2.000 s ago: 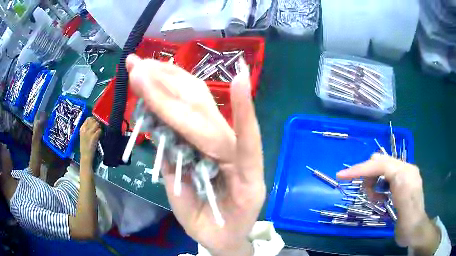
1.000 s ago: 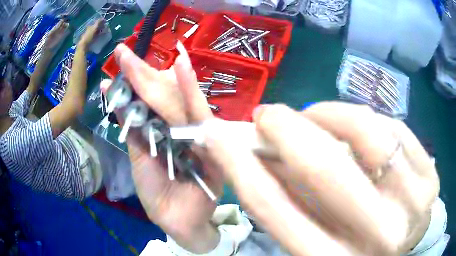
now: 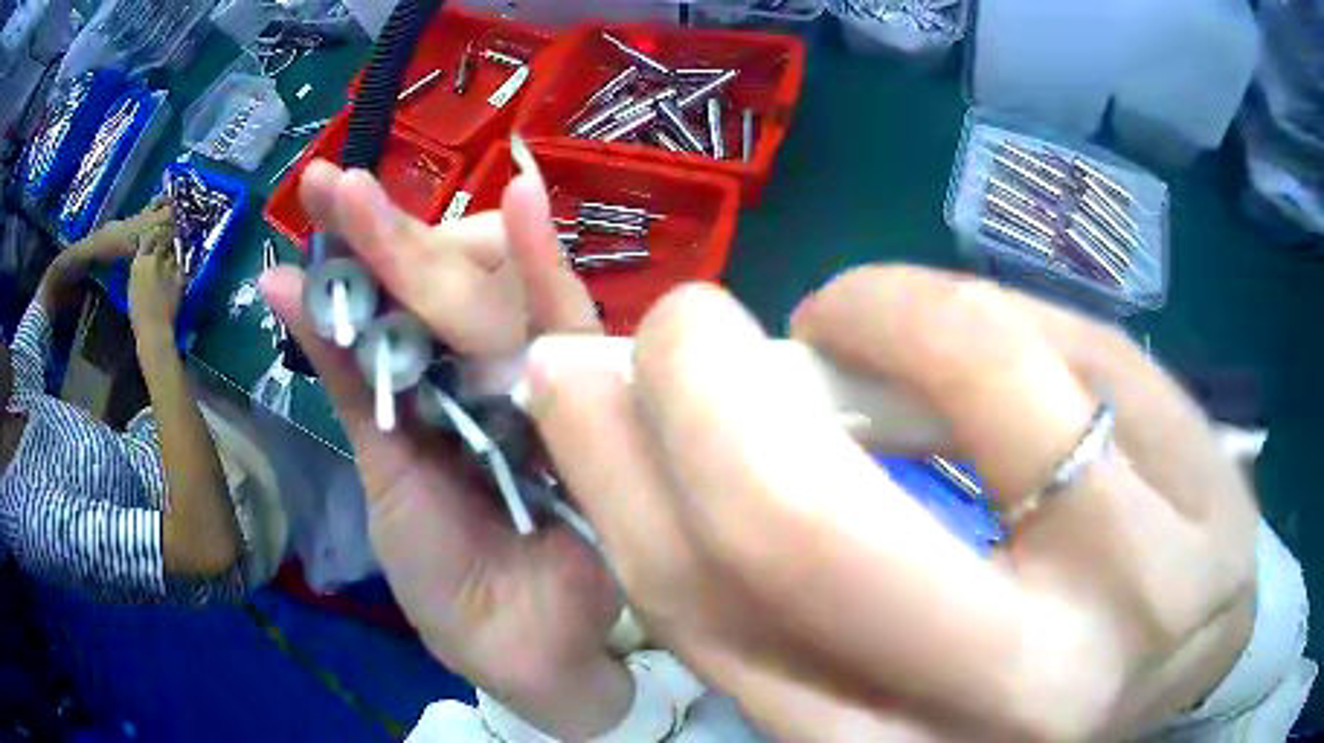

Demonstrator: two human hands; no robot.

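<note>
My left hand (image 3: 465, 552) is palm up, holding several slim micro motors (image 3: 389, 353) side by side, their round end faces and thin pale pins towards me. My right hand (image 3: 929, 537) is large, close to the camera and partly blurred. It pinches a pale, slim cylindrical item (image 3: 581, 353) between thumb and fingers, its tip at the motors in my left palm. What this item is cannot be told. My right hand hides most of the blue tray (image 3: 944, 501) and some of the motors.
Red bins (image 3: 683, 298) with loose metal cylinders stand behind my left hand, beside a black ribbed hose (image 3: 381, 90). A clear box of motors (image 3: 1057, 215) stands at the back right. A coworker in a striped top (image 3: 102, 501) reaches to a small blue tray (image 3: 208, 218) at left.
Two seconds ago my right hand was over the blue tray; it came to my left hand by one second ago. Since then, the pale item's tip has moved slightly within the left palm's motor group.
</note>
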